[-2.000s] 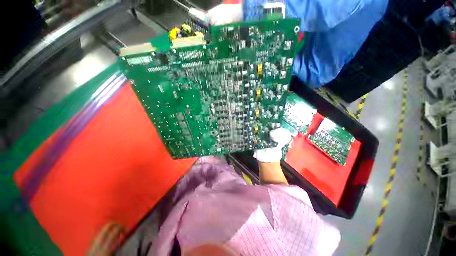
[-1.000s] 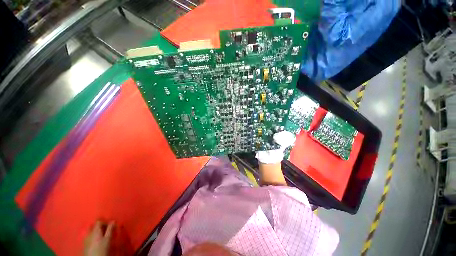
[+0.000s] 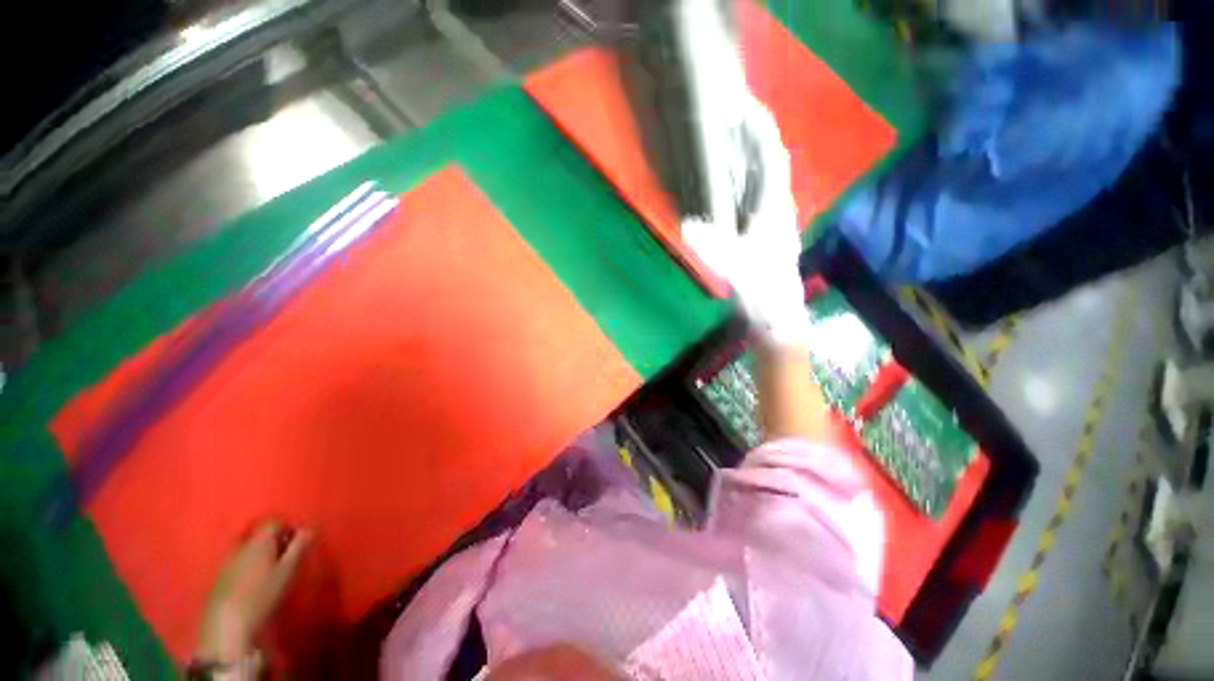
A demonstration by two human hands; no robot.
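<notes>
My right hand (image 3: 759, 220), in a white glove, is stretched forward above the bench and blurred. It is shut on the large circuit board (image 3: 662, 107), which shows nearly edge-on as a dark, blurred strip. The board is over the far red mat (image 3: 832, 113). My left hand (image 3: 253, 579) is bare and rests on the near red mat (image 3: 360, 386) at the lower left, fingers slightly bent, holding nothing visible.
A purple transparent strip (image 3: 213, 339) lies along the near mat's left edge. A black tray (image 3: 992, 459) at the right holds small green boards (image 3: 919, 439) on red lining. A person in a blue smock (image 3: 1005, 160) is at the upper right. A metal conveyor (image 3: 173, 80) runs at the upper left.
The large board has turned from face-on to nearly edge-on and moved forward with my right hand. The far red mat is more exposed. My left hand remains on the near mat.
</notes>
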